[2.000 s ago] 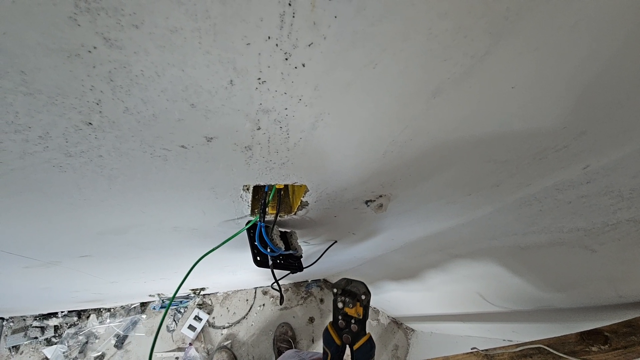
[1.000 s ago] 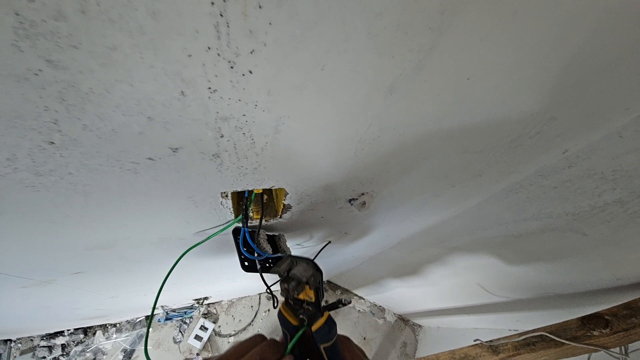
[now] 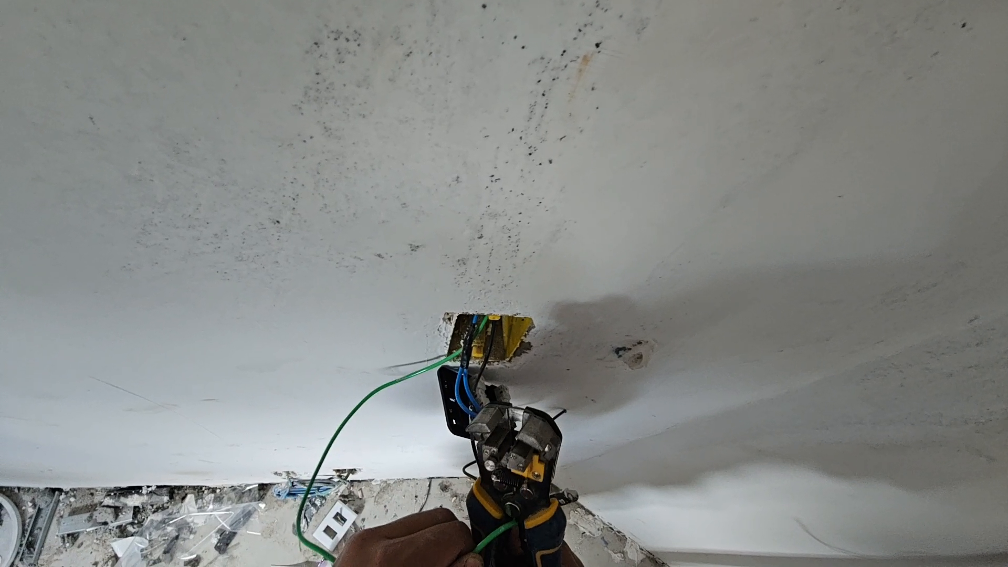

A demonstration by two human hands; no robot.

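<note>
My left hand, at the bottom edge, pinches the green wire close to its end, against the pivot of the wire stripper. My right hand, mostly hidden behind the dark blue and yellow handles, holds the wire stripper, jaws pointing up toward the wall. The green wire loops left from a yellow wall box set in a rough cutout. Blue wires and black wires also come out of the box. They run by a black mounting frame that hangs just below, partly behind the stripper.
The stained white wall fills most of the view. On the debris-strewn floor at lower left lie a white faceplate with two openings, a bundle of blue wire and clear plastic scraps. A small damaged patch marks the wall at right.
My left hand, out of view two seconds ago, has come in at the bottom and taken hold of the green wire's end. The wire stripper has moved up in front of the black frame.
</note>
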